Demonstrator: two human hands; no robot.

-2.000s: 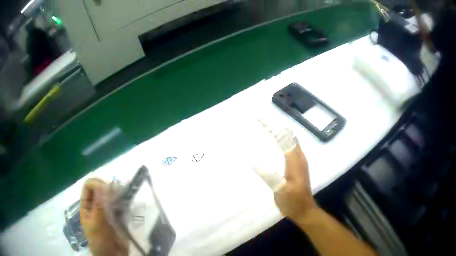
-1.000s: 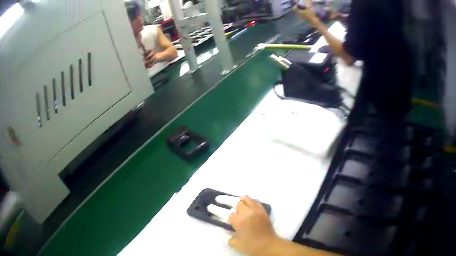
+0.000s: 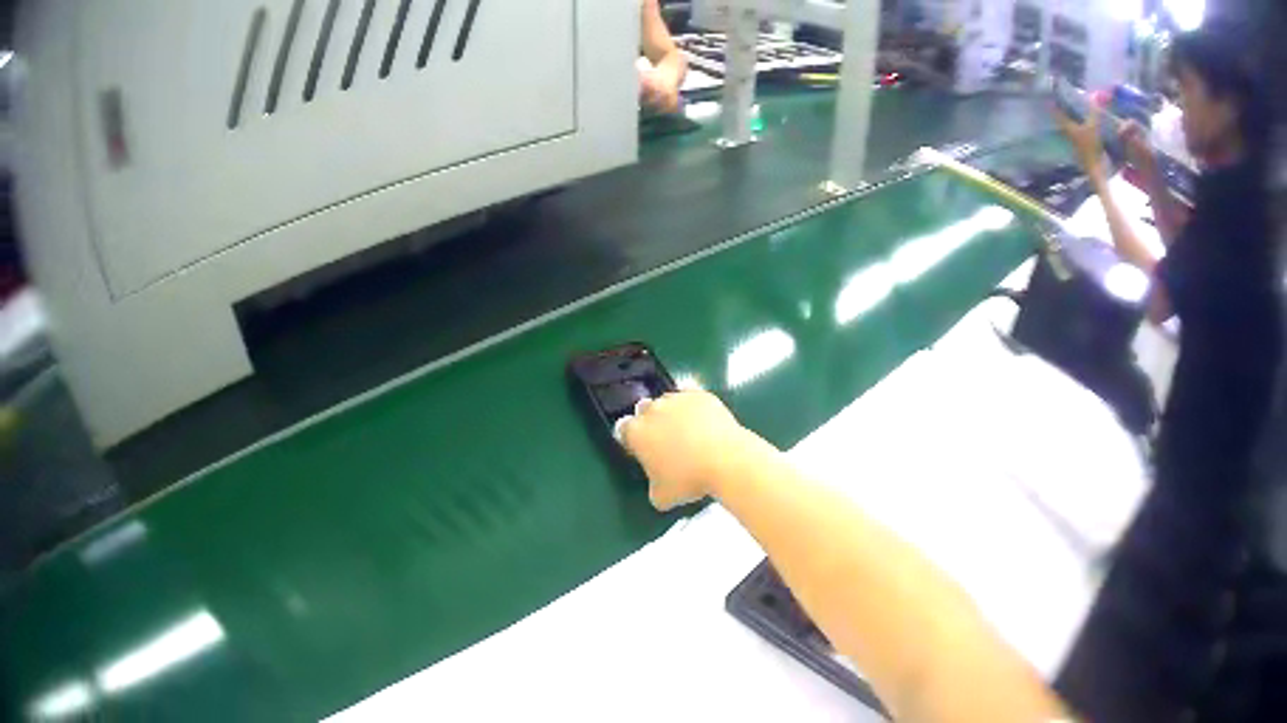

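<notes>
A black housing [image 3: 617, 379] lies on the green belt. My right hand [image 3: 683, 444], with white cots on some fingers, is at its near end, fingertips on it and covering part of it. A second black plastic housing [image 3: 774, 616] lies on the white bench strip [image 3: 565, 664], partly hidden under my right forearm. My left hand is out of the picture.
The green conveyor belt [image 3: 381, 530] runs beside the bench. A grey-white slotted cabinet [image 3: 339, 156] stands behind it. A black box-shaped device [image 3: 1080, 318] is at right. A person in dark clothes [image 3: 1214, 325] stands at right; another person's arm [image 3: 659, 64] shows behind.
My right hand has moved from the bench housing to the housing on the belt. The view has turned. My left hand, seen earlier with a housing, has left the picture.
</notes>
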